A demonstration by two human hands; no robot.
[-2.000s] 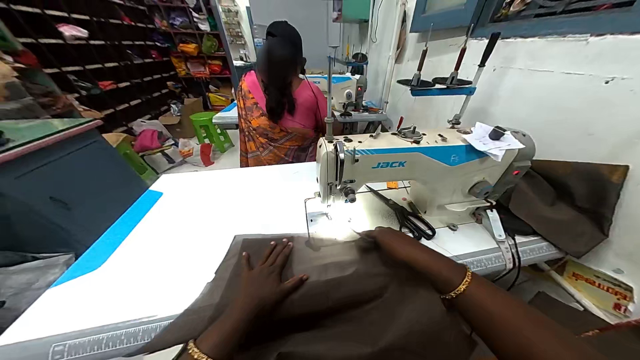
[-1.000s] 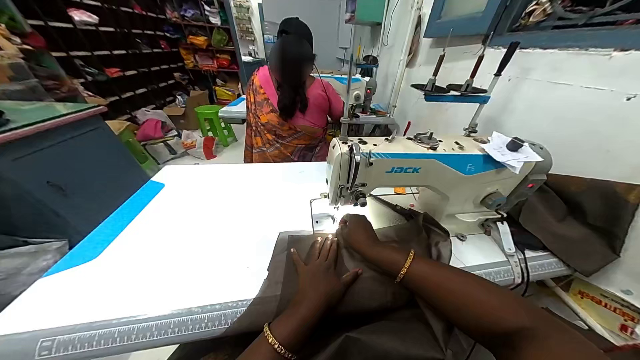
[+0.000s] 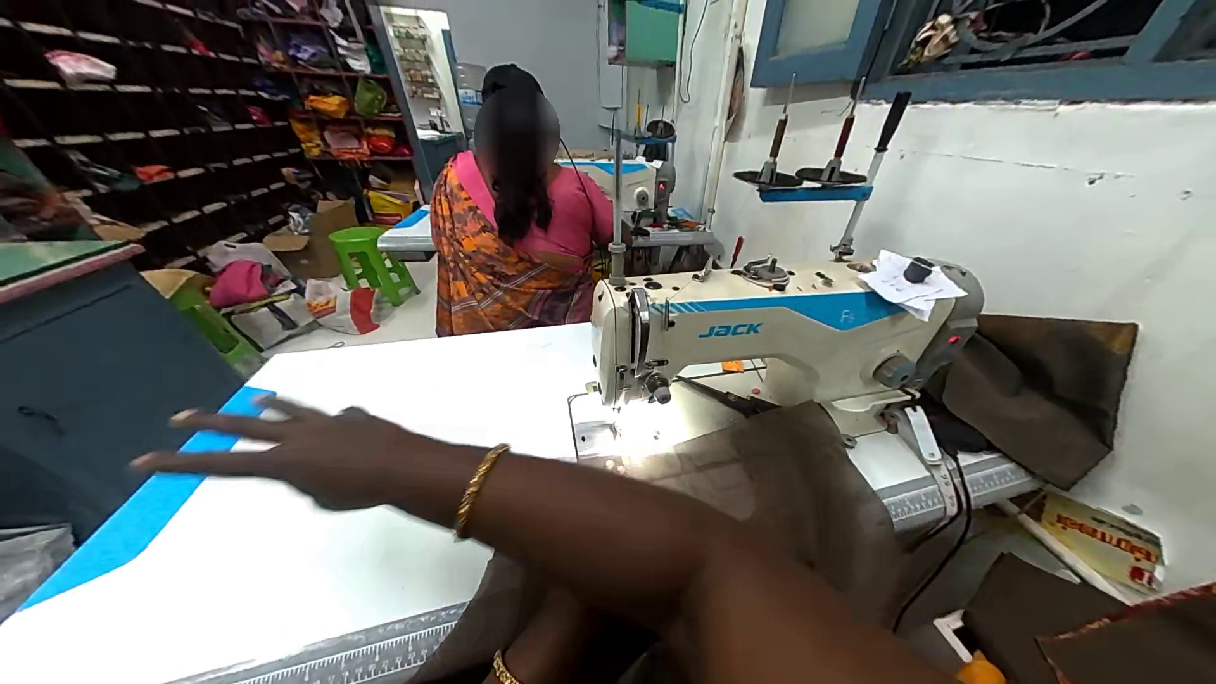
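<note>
My right hand (image 3: 309, 451) is stretched across to the left above the white table (image 3: 380, 560), fingers spread and empty, with a gold bangle on its wrist. My right forearm crosses over the left one. Of my left arm only the forearm and a gold bangle show at the bottom edge; that hand is hidden. Dark brown fabric (image 3: 807, 475) lies under my arms and beside the lit needle area of a white and blue Jack sewing machine (image 3: 760, 323). Black-handled scissors (image 3: 731, 394) lie behind the fabric, partly covered by it.
A person (image 3: 518, 209) sits at another sewing machine ahead. Thread stands (image 3: 817, 185) rise behind my machine. More brown fabric (image 3: 1045, 389) hangs at the right, by the wall. A grey cabinet (image 3: 104, 399) stands at the left, with a green stool (image 3: 370, 264) beyond.
My right hand has left the fabric near the needle and swung left across the table. My left hand, earlier flat on the fabric, is now out of sight. The view has shifted slightly.
</note>
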